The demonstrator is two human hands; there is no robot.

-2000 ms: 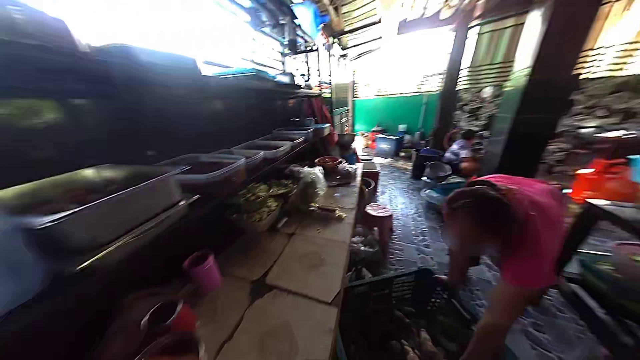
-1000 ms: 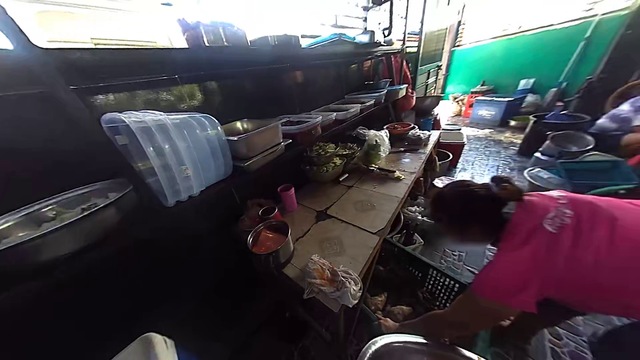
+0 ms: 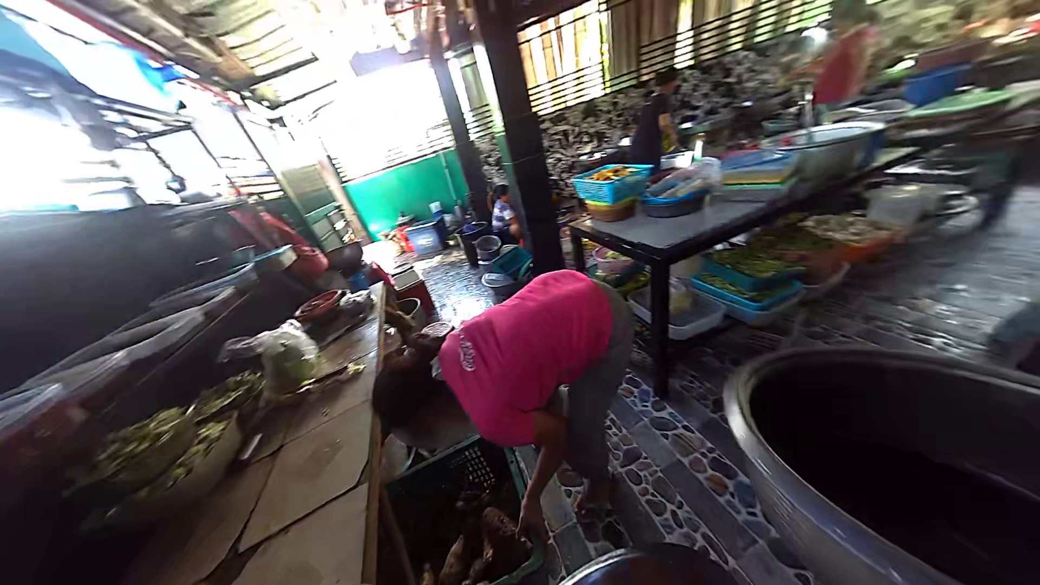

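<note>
Neither my left hand nor my right hand shows in the head view. A person in a pink shirt (image 3: 532, 353) bends beside the tiled counter (image 3: 313, 471), one hand at the rim of a green plastic crate (image 3: 532, 561) on the floor. Brown pieces (image 3: 487, 544), too dark to name, lie in the crate. On the counter are bowls of chopped greens (image 3: 183, 455), a clear plastic bag with something green (image 3: 288, 357) and a red bowl (image 3: 319, 305). At the lower right is a large metal pot (image 3: 780, 479), dark inside; the rim of a round vessel (image 3: 650, 565) shows at the bottom edge.
A black-framed table (image 3: 650, 236) bears a blue basket (image 3: 613, 187) and stacked boards (image 3: 756, 169). Trays of greens (image 3: 747, 280) sit beneath it. A black post (image 3: 520, 138) stands behind the bent person. The floor is stone-patterned (image 3: 674, 471). More people are farther back.
The view has swung right, bringing the large pot and the black-framed table into sight. The person in pink remains bent over the crate.
</note>
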